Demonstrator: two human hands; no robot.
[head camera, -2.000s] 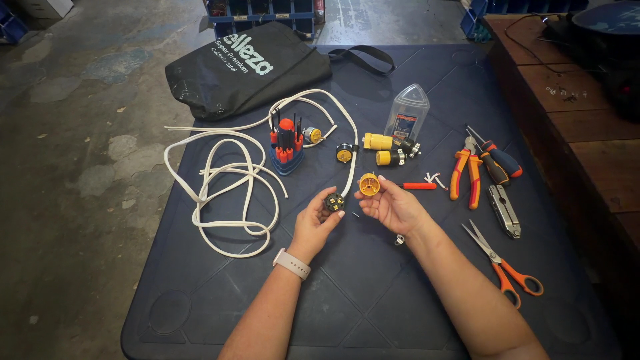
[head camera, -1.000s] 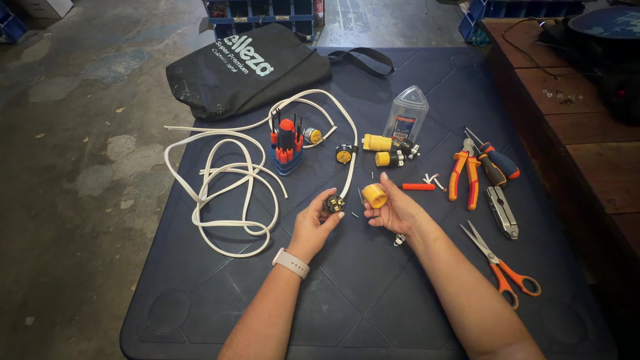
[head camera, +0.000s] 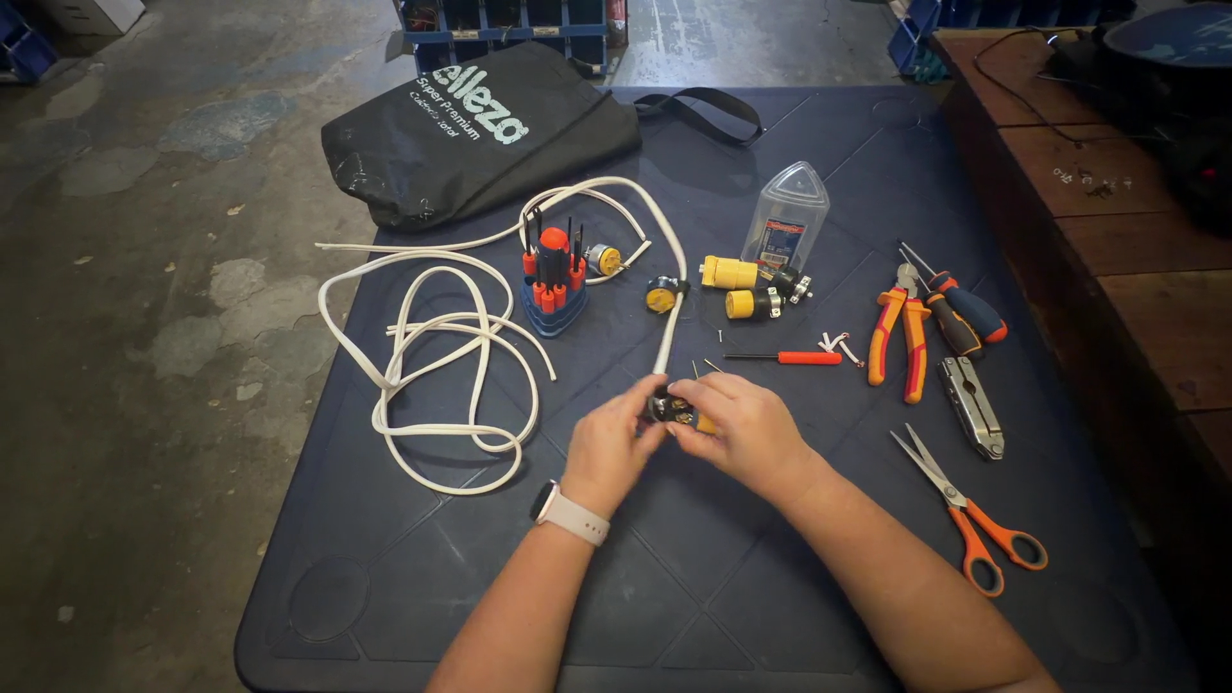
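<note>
My left hand (head camera: 611, 443) holds a black electrical connector body (head camera: 662, 406), from which a white cable (head camera: 671, 327) runs up the table. Close against it, my right hand (head camera: 746, 428) grips a yellow connector part (head camera: 706, 423), mostly hidden by the fingers. Whether the two parts touch cannot be told. Along the cable sits a yellow and black plug piece (head camera: 662, 295). Right of it lie yellow and black connectors (head camera: 729, 273) (head camera: 741, 305). A red-handled screwdriver (head camera: 808, 358) rests just above my right hand, near small white cable scraps (head camera: 841, 346).
A screwdriver set in a blue stand (head camera: 555, 313), coiled white cable (head camera: 472, 433) and a black bag (head camera: 481, 144) lie left. To the right are a clear plastic case (head camera: 791, 217), pliers (head camera: 900, 332), screwdrivers (head camera: 967, 306), a multitool (head camera: 972, 409), scissors (head camera: 953, 496) and a wooden surface (head camera: 1145, 327).
My right hand has moved left with the yellow part, from a short distance away to right beside the black connector body. My left hand keeps hold of that body.
</note>
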